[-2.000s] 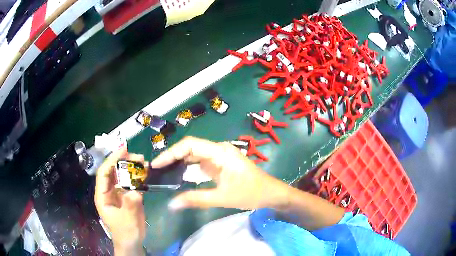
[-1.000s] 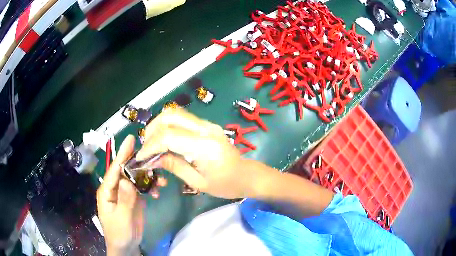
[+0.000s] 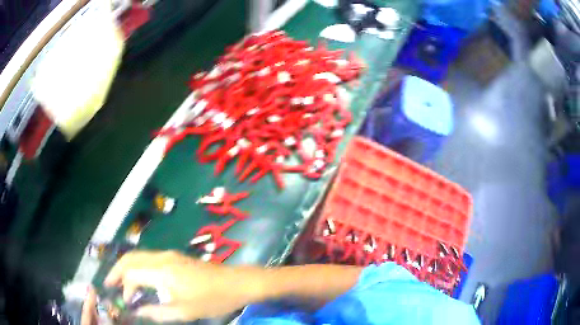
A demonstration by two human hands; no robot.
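Note:
The picture is blurred. My right hand is at the lower left, its thumb and fingers closed around a small dark device unit. Of my left hand, only part of the fingers shows beside the unit at the bottom left; the rest is cut off, and its hold cannot be made out. Small units with gold and white parts, one of them an open unit, lie on the green bench above my right hand. Two red clamps with white tags, one of them a nearer clamp, lie right of them.
A large heap of red clamps covers the bench further up. A red partitioned tray stands right of the bench, clamped units along its near side. Beyond are a blue stool and grey floor. A yellowish sheet hangs upper left.
The view has swung right, so the bench things and my hands sit further left and lower in the picture. My left hand is now mostly out of view. More of the red tray's clamped units shows.

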